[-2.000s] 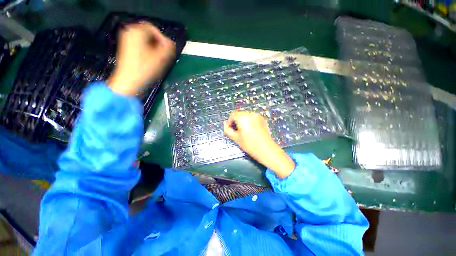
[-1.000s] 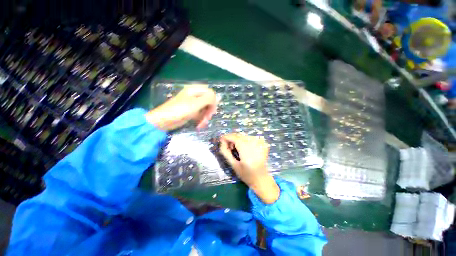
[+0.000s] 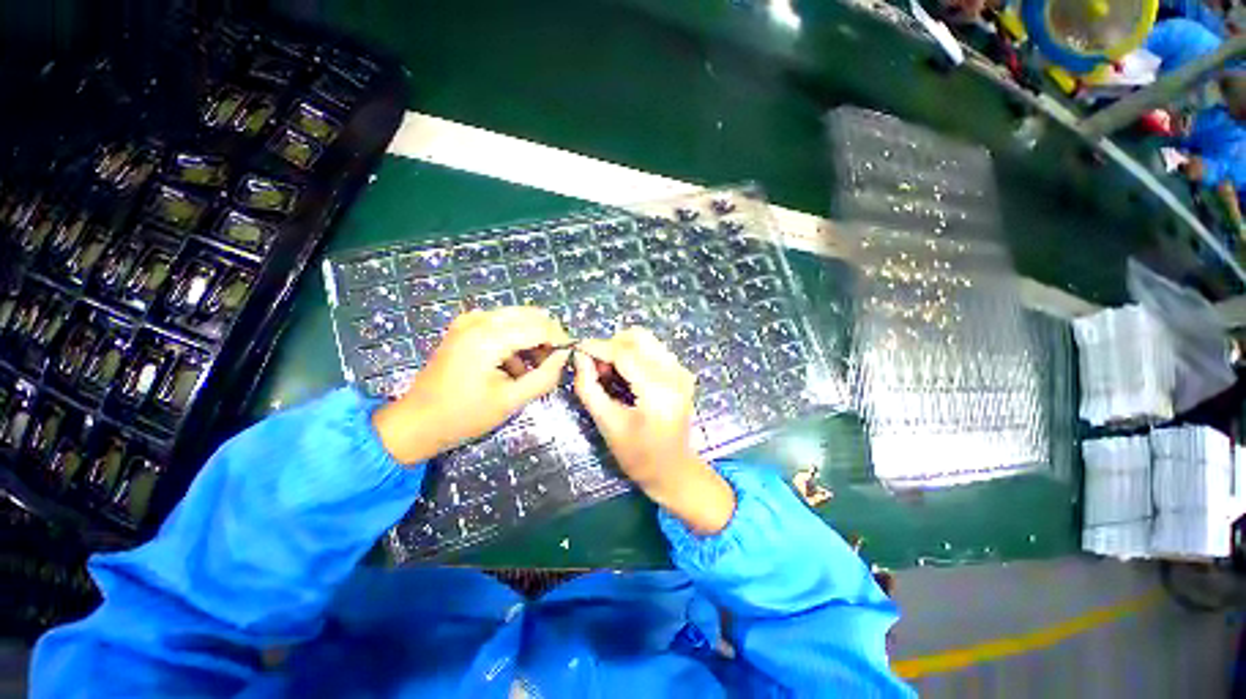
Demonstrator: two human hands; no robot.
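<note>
My left hand (image 3: 481,372) and my right hand (image 3: 640,404) meet fingertip to fingertip over the clear blister tray (image 3: 478,280). A small dark part (image 3: 574,347) shows between the fingertips, mostly hidden by them. Dark pieces also show inside the curled fingers of each hand; I cannot tell what they are. The clear tray lies at an angle, with rows of small pockets holding dark parts. The black blister tray (image 3: 262,253) at the left holds metal-and-black components in its pockets.
The right-hand clear tray (image 3: 943,423) holds gold specks farther up. Loose brass-coloured pieces (image 3: 812,486) lie near my right sleeve. White bundles (image 3: 1155,489) and a clear plastic bag (image 3: 1186,328) are at far right. People in blue and a yellow-rimmed round object (image 3: 1090,25) show at top right.
My left hand has come from over the black trays to the clear tray, and now meets my right hand at the fingertips. The camera view has shifted.
</note>
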